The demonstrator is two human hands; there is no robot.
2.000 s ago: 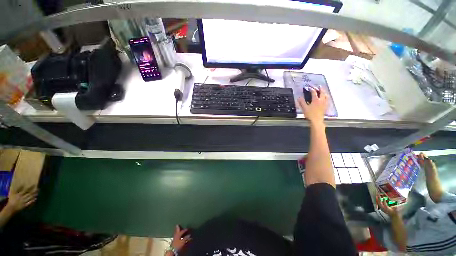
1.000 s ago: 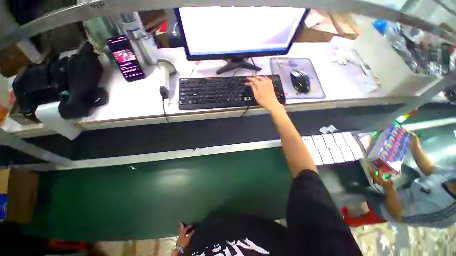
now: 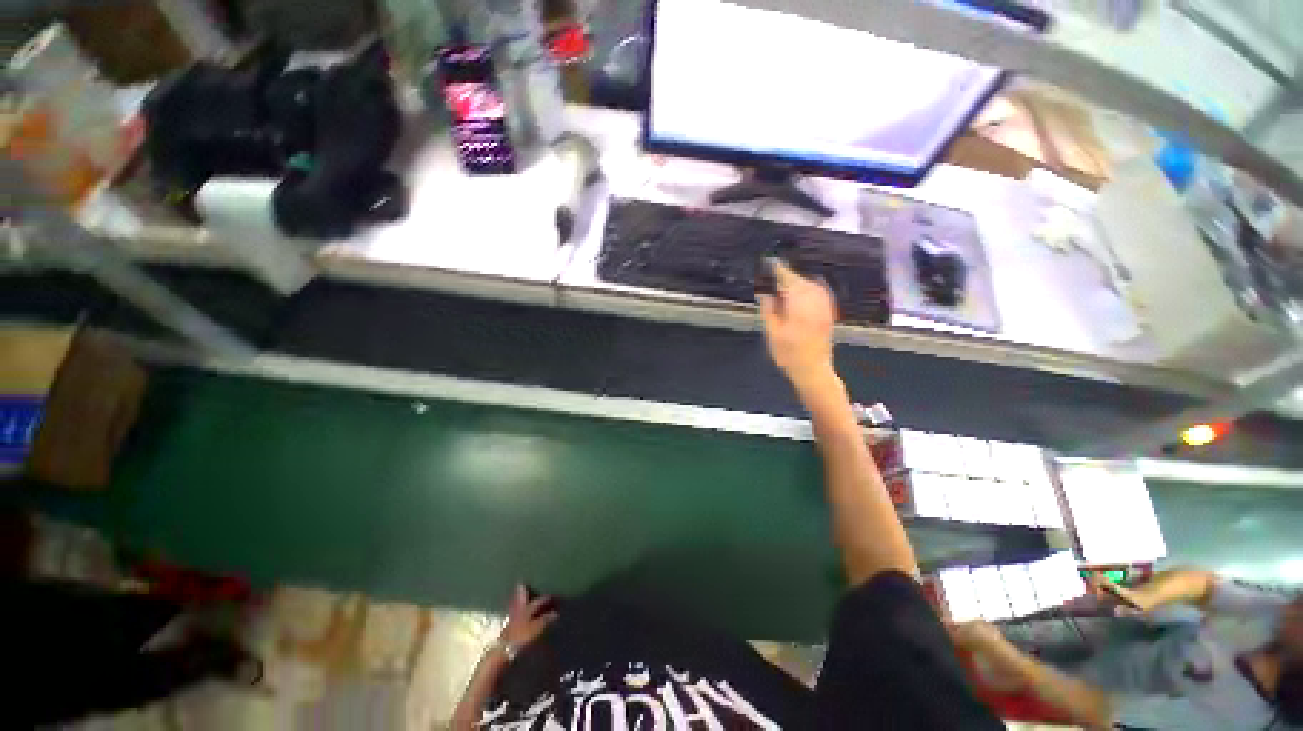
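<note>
The black keyboard (image 3: pixel 672 254) lies on the white shelf below the monitor (image 3: pixel 815 86), whose screen is bright and washed out. My right hand (image 3: pixel 800 321) is at the keyboard's front edge, fingertips over its right half; it is blurred and its finger posture is unclear. My left hand (image 3: pixel 527 623) is low in the view by my body, at the green bench's (image 3: pixel 486 500) near edge, fingers apart and apparently empty. The mouse (image 3: pixel 937 271) lies on its grey pad, untouched. The pale scanner (image 3: pixel 576 186) lies left of the keyboard.
White-topped boxes (image 3: pixel 979 481) stand in a grid at right. Another person's hands (image 3: pixel 1143 588) are by a row of boxes (image 3: pixel 1012 587), near a larger white-topped block (image 3: pixel 1112 511). A phone (image 3: pixel 475 112) and black machine (image 3: pixel 272 136) are left on the shelf; a carton (image 3: pixel 89 410) is far left.
My right hand went from the mouse to the keyboard, then back towards its front edge. The other person's colourful box is no longer held up; a row of white-topped boxes shows near their hands.
</note>
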